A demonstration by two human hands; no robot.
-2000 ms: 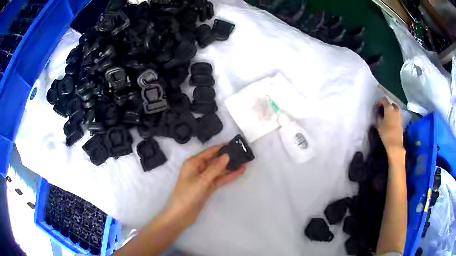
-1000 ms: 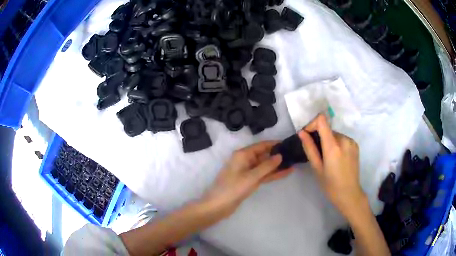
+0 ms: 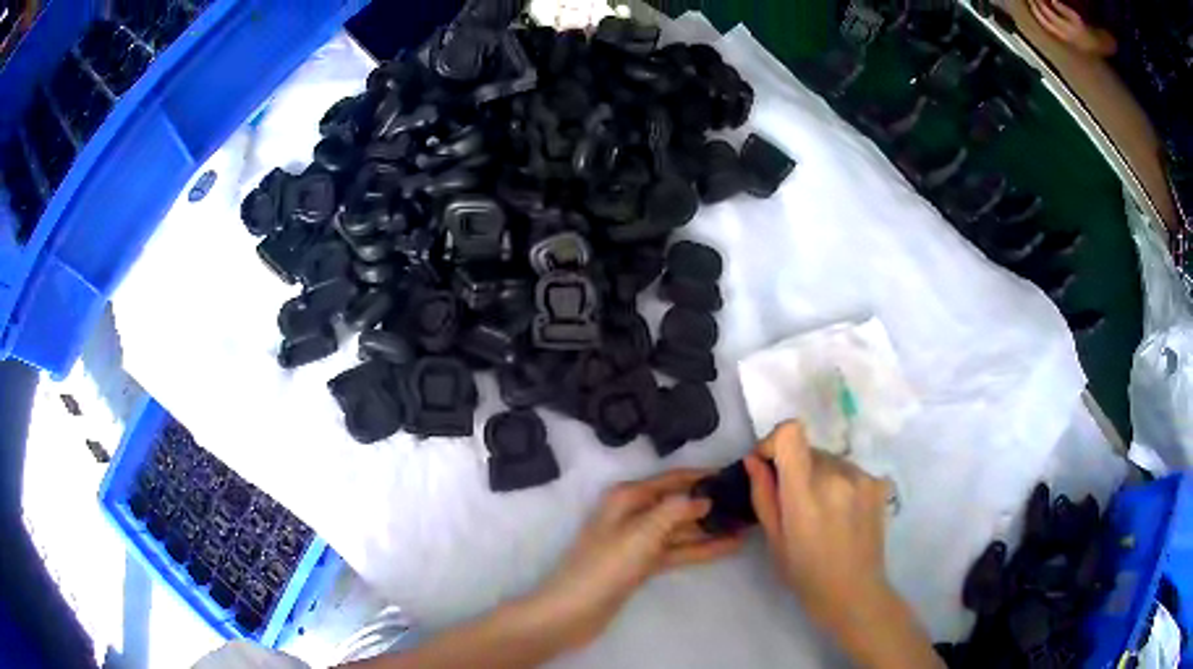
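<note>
My left hand [image 3: 641, 529] and my right hand [image 3: 818, 523] meet at the lower middle of the view. Both grip a small black part [image 3: 733, 499] between the fingers; whether it is one piece or two joined is hidden. The green tip of the glue bottle [image 3: 848, 400] lies on the square wiping pad [image 3: 798, 379]; my right hand covers most of the bottle. A large heap of black housing parts [image 3: 567, 307] lies on the white cloth [image 3: 962, 353] beyond my left hand.
A blue crate [image 3: 111, 196] stands at upper left, a lower blue tray [image 3: 216, 516] at lower left. Black mating parts [image 3: 1040, 569] spill by the blue bin [image 3: 1151, 549] at lower right. Black assemblies stand on the green surface [image 3: 1112, 327]. Another person's hand [image 3: 1075, 24] shows at upper right.
My right hand has come from the parts at the right to my left hand and now grips the black part with it. The view has shifted between frames.
</note>
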